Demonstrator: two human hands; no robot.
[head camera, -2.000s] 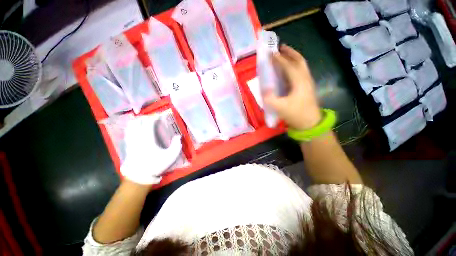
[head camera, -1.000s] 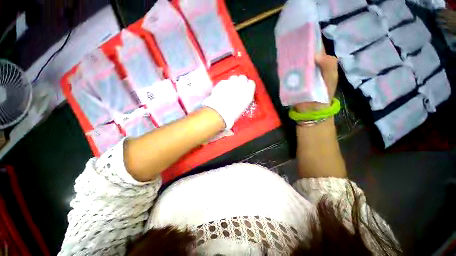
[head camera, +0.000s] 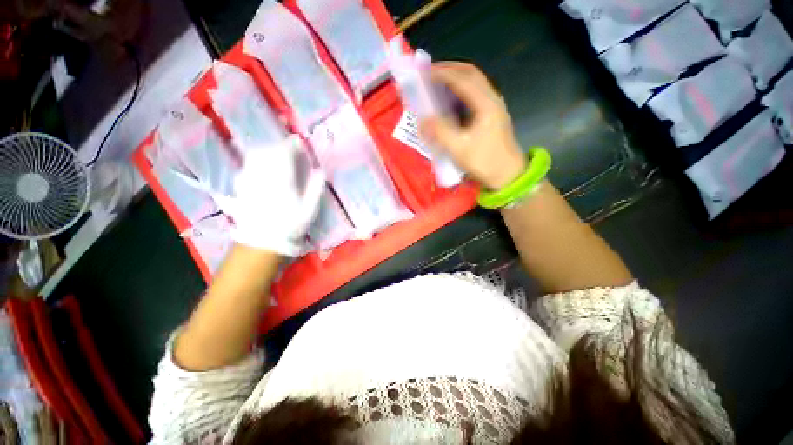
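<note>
A red tray (head camera: 355, 255) lies tilted in front of me with two rows of whitish translucent bagged units (head camera: 294, 74). My bare right hand (head camera: 469, 122), with a lime-green wristband, holds a bagged camera (head camera: 419, 91) on edge over the tray's right end. A small white printed label (head camera: 410, 132) lies in the tray pocket beside it. My white-gloved left hand (head camera: 276, 195) is over the lower row of bags, blurred. Its fingers cover part of the bags, and whether it grips one cannot be told.
A second tray of bagged units (head camera: 703, 96) lies at the upper right, its tray mostly hidden. A white desk fan (head camera: 33, 186) stands at the left. Stacked red trays (head camera: 54, 374) are at the lower left. The dark green bench surface (head camera: 569, 130) runs between the trays.
My right hand has brought the bagged camera from right of the red tray back over its right end, turned on edge. My left hand has moved left from the right pocket to the lower row.
</note>
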